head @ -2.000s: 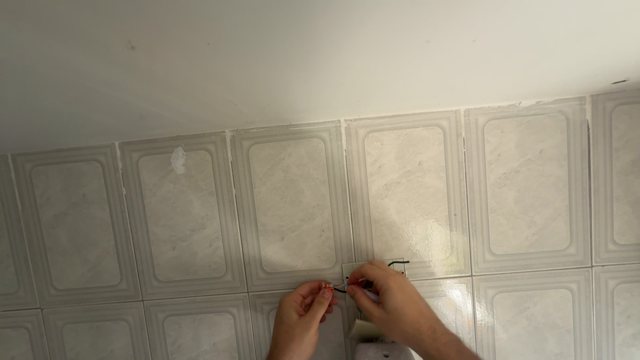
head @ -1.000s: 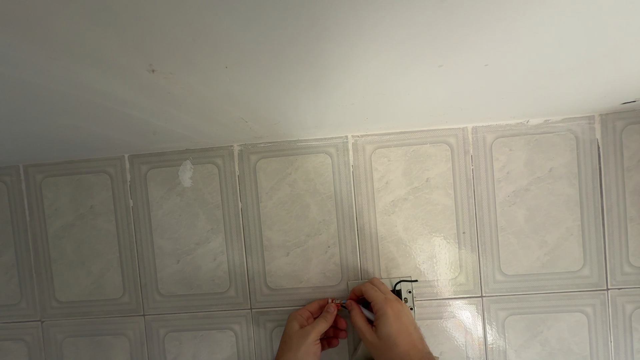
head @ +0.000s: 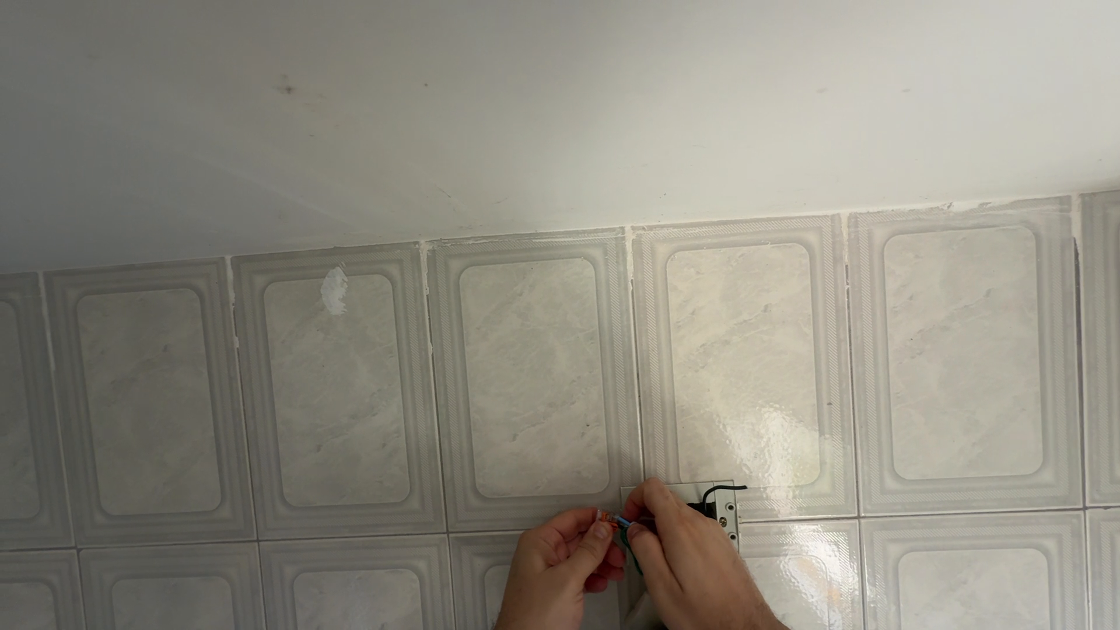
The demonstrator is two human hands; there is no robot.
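Note:
My left hand (head: 569, 560) pinches a small clear and orange wire connector (head: 604, 518) between thumb and forefinger. A blue wire (head: 623, 522) runs from that connector to the fingertips of my right hand (head: 678, 547), which grip it. Behind and beside my right hand is a metal mounting plate (head: 727, 520) with screws or holes, fixed at the tiled wall. A black wire (head: 726, 489) bends out over the plate's upper right. A green wire (head: 627, 551) shows between my hands. The lower part of the plate is mostly hidden by my right hand.
Grey marbled wall tiles (head: 538, 376) with ridged borders surround the plate. One tile carries a white patch (head: 334, 290). Above the tiles is a plain pale painted surface (head: 525, 114) with a few small marks.
My hands stay close together at the plate. A blue wire now shows between my fingertips, where a dark wire and a bit of red showed two seconds ago.

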